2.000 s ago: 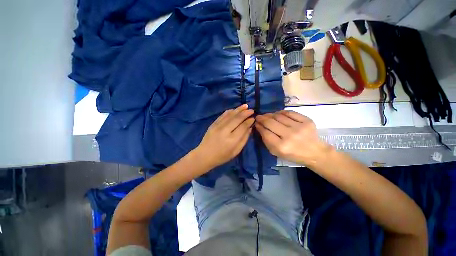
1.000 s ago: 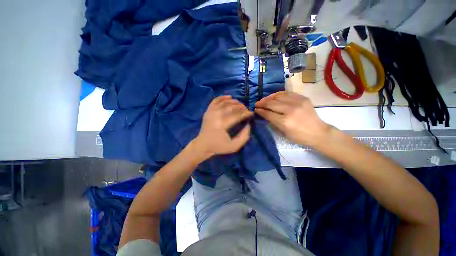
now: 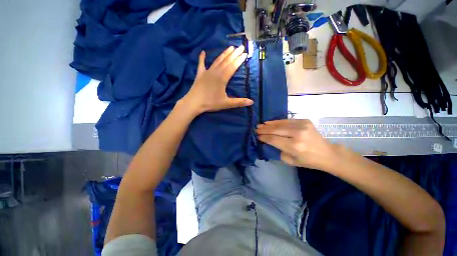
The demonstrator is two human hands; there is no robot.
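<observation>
Navy fabric [image 3: 145,75] lies crumpled on the white machine table and hangs over its front edge. Two black elastic strips [image 3: 261,95] run down its right part from the presser foot [image 3: 262,44]. My left hand [image 3: 215,82] lies on the cloth with fingers spread, its fingertips beside the left strip near the foot. My right hand [image 3: 293,140] pinches the strip and cloth near the table's front edge. The needle tip cannot be made out.
Red and yellow scissors [image 3: 346,57] lie right of the tension knob [image 3: 298,42], beside a tan block [image 3: 310,54]. A black strip bundle [image 3: 413,60] hangs at the far right. A ruler strip [image 3: 381,131] runs along the front edge. A blue crate [image 3: 95,215] stands lower left.
My left hand has let go of the strip, moved up towards the foot and opened flat on the cloth. My right hand has moved down towards the front edge.
</observation>
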